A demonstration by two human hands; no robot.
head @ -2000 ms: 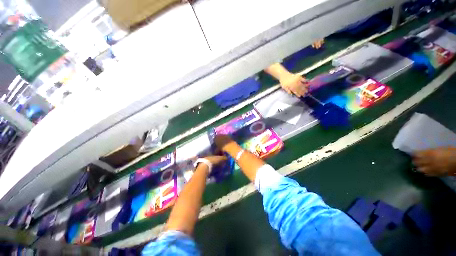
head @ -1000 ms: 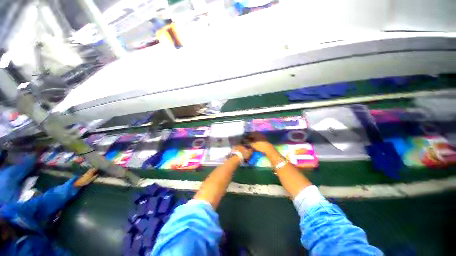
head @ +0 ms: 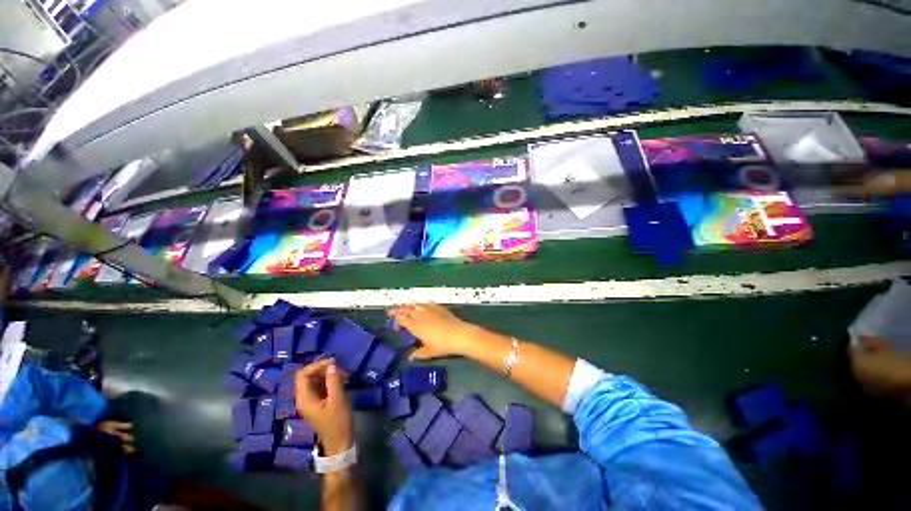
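Small navy cartons [head: 283, 344] lie in a loose heap on the near bench, with more beside it to the right [head: 439, 433]. My left hand [head: 326, 401], with a white wristband, is over the heap with its fingers curled; whether it holds a carton is unclear. My right hand [head: 435, 330], with a bracelet, has its thumb and fingers around a navy carton [head: 399, 335] at the heap's upper right edge. Beyond, a printed lid [head: 480, 215] lies between open box bases [head: 378, 215] on the belt, with navy pieces over the bases' right sides.
The pale belt rail [head: 559, 289] runs between bench and belt. A white overhead shelf [head: 350, 65] spans the top. A neighbour's blue sleeve is at left [head: 50, 399]. Another person's hand [head: 879, 361] is at right by a grey-white sheet [head: 885, 321]. A clear bag [head: 392, 124] lies beyond the belt.
Both my hands have moved from the boxes on the belt back to the carton heap on the near bench. The view has shifted, bringing the heap to the centre.
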